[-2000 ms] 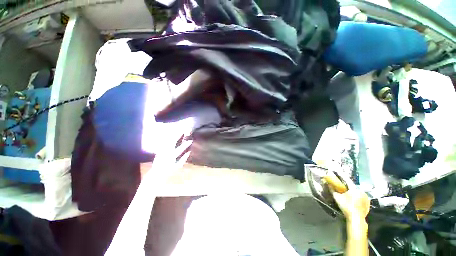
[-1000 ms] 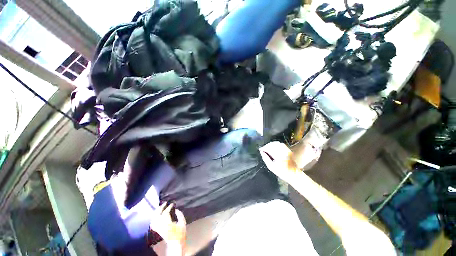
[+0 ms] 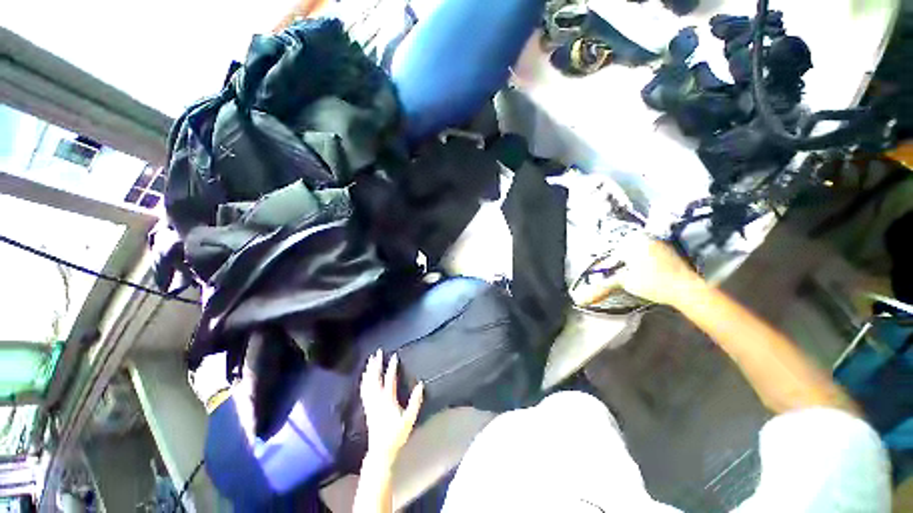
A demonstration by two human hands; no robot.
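Note:
A black garment [image 3: 450, 351] lies over the rounded blue pressing board [image 3: 235, 446]. My left hand [image 3: 388, 406] rests on the cloth near its front edge, fingers spread, gripping nothing. My right hand [image 3: 646, 273] is closed around the handle of the steam iron [image 3: 623, 304], right of the garment on the pale iron rest. The hand hides most of the handle, and the iron is partly blurred by glare.
A heap of black cloth [image 3: 290, 170] lies behind the board. A second blue padded arm [image 3: 461, 60] is at the back. Dark pieces [image 3: 736, 90] and black cables [image 3: 766, 110] lie on the white tabletop [image 3: 621, 120] at the right. Windows are at the upper left.
My right hand has moved from the garment's right edge to the iron and taken its handle. My left hand has moved up onto the cloth, its fingers now spread. The view has shifted.

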